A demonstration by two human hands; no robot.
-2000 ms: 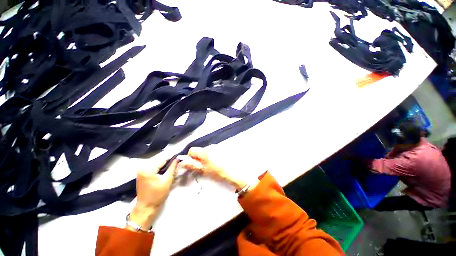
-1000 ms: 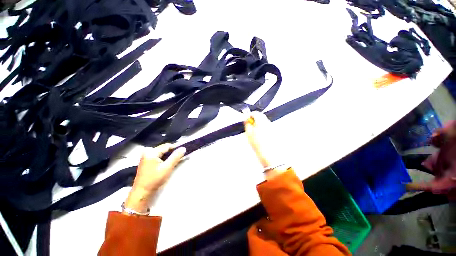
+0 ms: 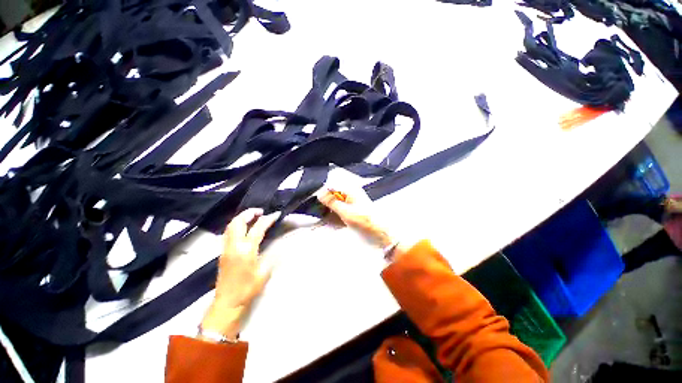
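A long dark fabric strip [image 3: 430, 163] runs across the white table from lower left to upper right, passing by both hands. My left hand [image 3: 244, 250] has thumb and fingertips on the dark fabric at the strip's near side, pinching its edge. My right hand [image 3: 345, 207] is closed around a small orange tool [image 3: 338, 195], mostly hidden in the fist, and is close to the strip. Thin loose threads show between the hands. A looped heap of dark strips [image 3: 321, 146] lies just beyond the hands.
A large dark pile [image 3: 149, 52] covers the table's left. A dark bundle [image 3: 579, 75] and an orange-red flat item [image 3: 582, 117] lie at the far right. A blue bin [image 3: 572, 258] and a green crate [image 3: 527, 307] stand beyond the table edge. A person's hand shows at the right rim.
My right hand has moved back left toward my left hand. My left hand has lifted the fabric edge slightly. The person at the right has moved mostly out of view.
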